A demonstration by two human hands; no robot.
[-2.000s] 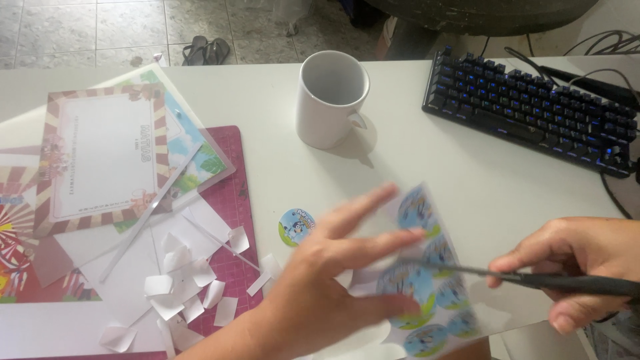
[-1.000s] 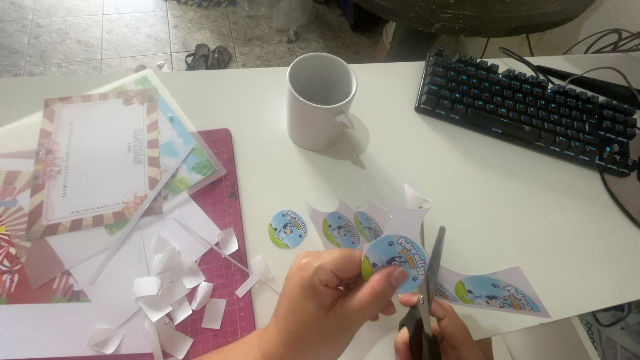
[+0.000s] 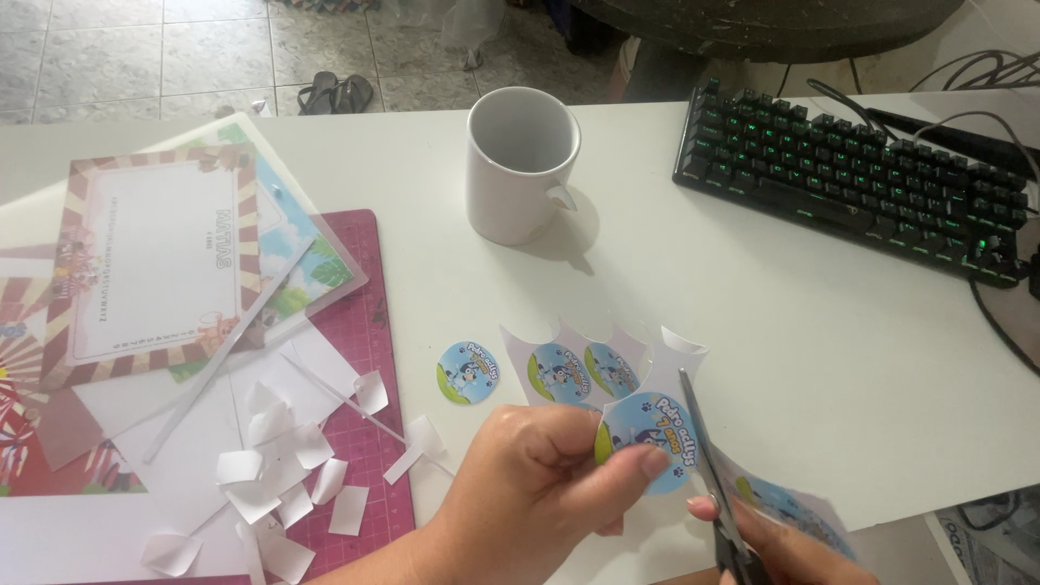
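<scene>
My left hand [image 3: 561, 479] pinches a round printed paper label [image 3: 662, 431] with a cartoon dog between thumb and fingers. Dark-handled scissors [image 3: 711, 467] are in my right hand [image 3: 780, 536], their blades along the label's right edge. Partly cut sheet pieces with more round labels [image 3: 559, 374] lie behind my left hand, and another printed piece [image 3: 784, 504] shows beyond the right hand. One cut-out round label [image 3: 469, 372] rests on the white desk, left of the sheet. My right hand is partly out of view at the bottom edge.
A white mug [image 3: 512, 179] stands behind the labels. A lit black keyboard [image 3: 845, 179] lies at the back right, with cables beside it. At the left, printed cards [image 3: 154, 260] and white paper scraps [image 3: 280, 487] lie over a magenta cutting mat [image 3: 366, 325].
Two seconds ago my left hand was spread over the sheet. It now holds one round label upright, and the scissors have moved down and left to its edge.
</scene>
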